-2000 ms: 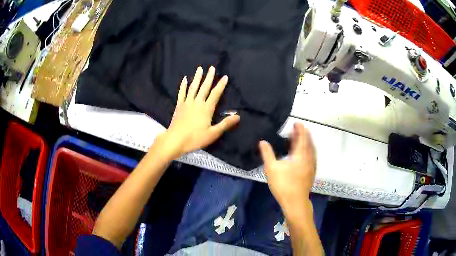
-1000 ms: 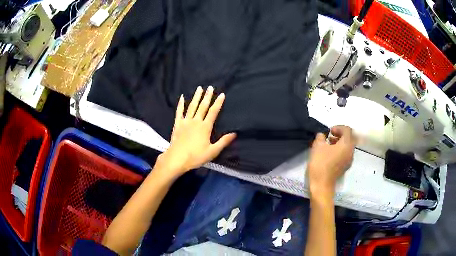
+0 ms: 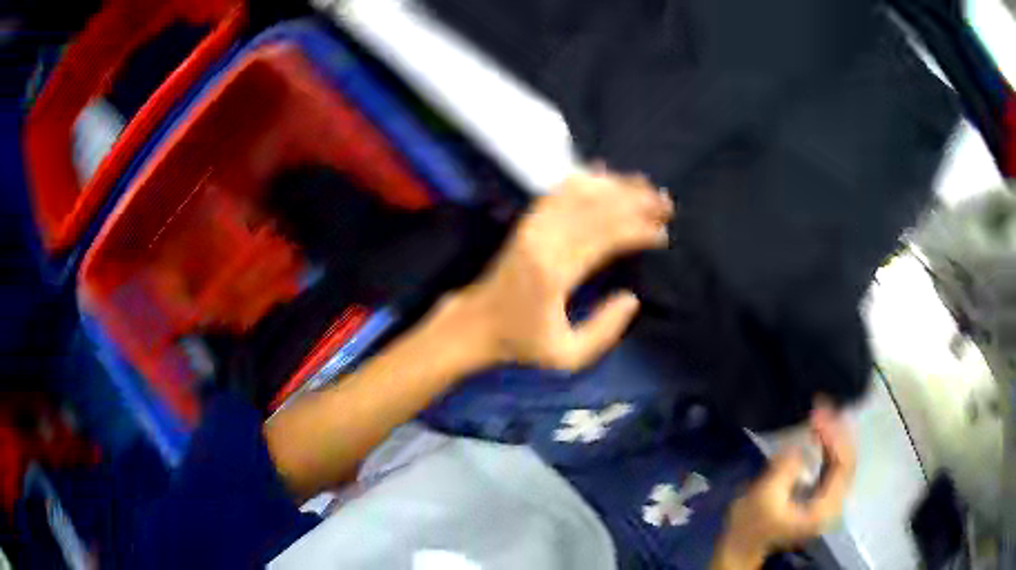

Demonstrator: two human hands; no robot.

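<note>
A large black garment body [image 3: 769,167] lies over the table and hangs past its front edge towards my lap. The view is tilted and blurred. My left hand [image 3: 568,273] is at the cloth's left edge, fingers bent together and thumb apart, with nothing visible between them. My right hand [image 3: 797,484] is at the cloth's lower right corner, thumb and finger curved towards each other; blur hides whether it pinches the cloth.
A red basket inside a blue one [image 3: 100,262] stands at the left with black pieces in it. Another red basket [image 3: 56,223] is beyond it. The white table edge [image 3: 479,89] runs diagonally. The pale sewing machine [image 3: 947,345] is blurred at the right. Blue trousers [image 3: 624,445] show below.
The view has swung left and down, bringing the baskets higher in the picture. The garment now hangs over the table's front edge. My left hand has gone from flat on the cloth to bent at its edge.
</note>
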